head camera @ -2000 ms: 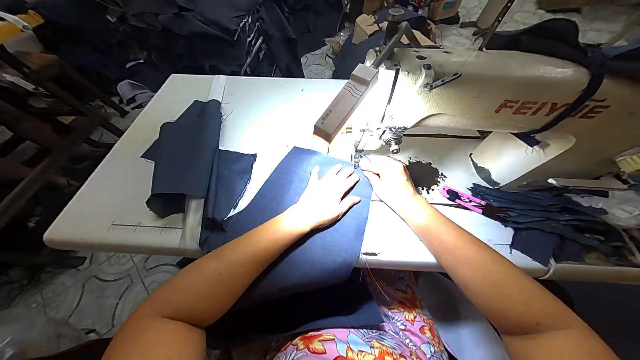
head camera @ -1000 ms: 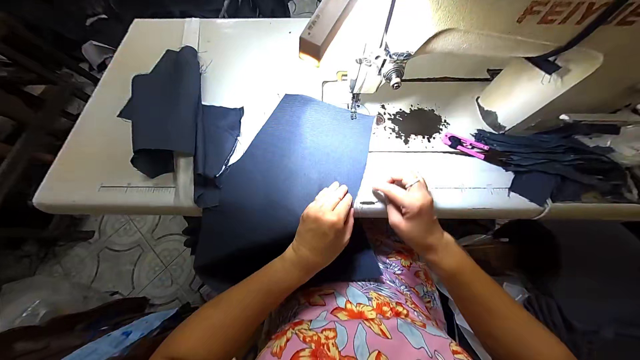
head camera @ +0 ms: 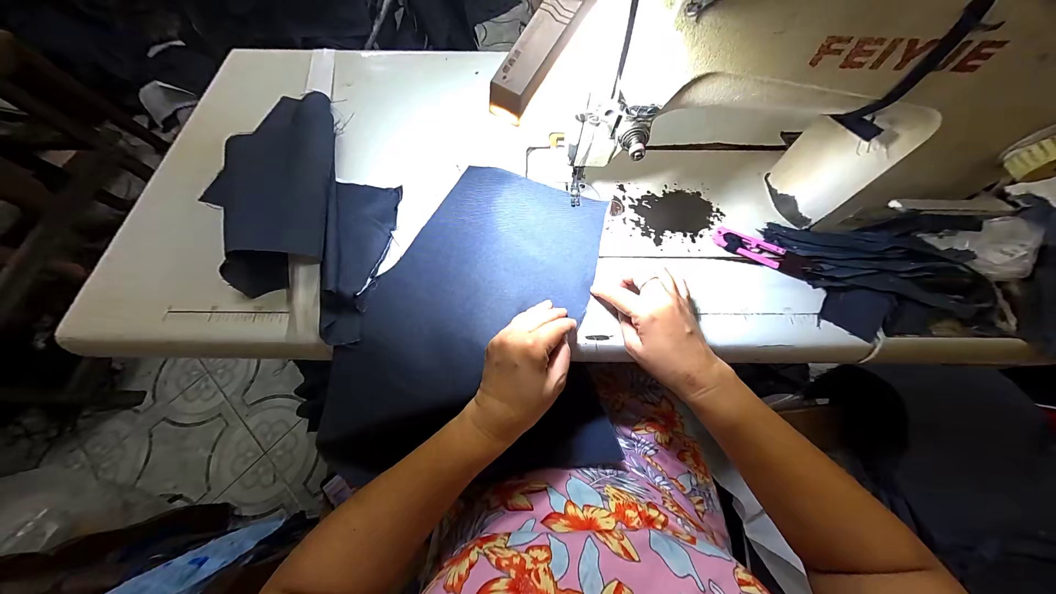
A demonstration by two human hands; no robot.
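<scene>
A dark blue fabric panel (head camera: 470, 272) lies on the white sewing table and hangs over its front edge onto the lap. Its top right corner is at the presser foot (head camera: 576, 191) of the sewing machine (head camera: 742, 58). My left hand (head camera: 528, 363) pinches the panel near its right edge, fingers curled. Just right of it, my right hand (head camera: 660, 322) has its thumb and index fingertips at the panel's right edge; whether they grip the fabric is hard to see.
Folded dark fabric pieces (head camera: 276, 181) lie at the left of the table (head camera: 132, 305). A long box (head camera: 536, 58) stands behind the needle area. Pink-handled thread snips (head camera: 749, 247) rest beside a pile of dark strips (head camera: 866, 264) at the right.
Both hands have moved from beside the presser foot toward the table's front edge. Since one second ago, my right hand has moved up against the panel's edge. The view has tilted down.
</scene>
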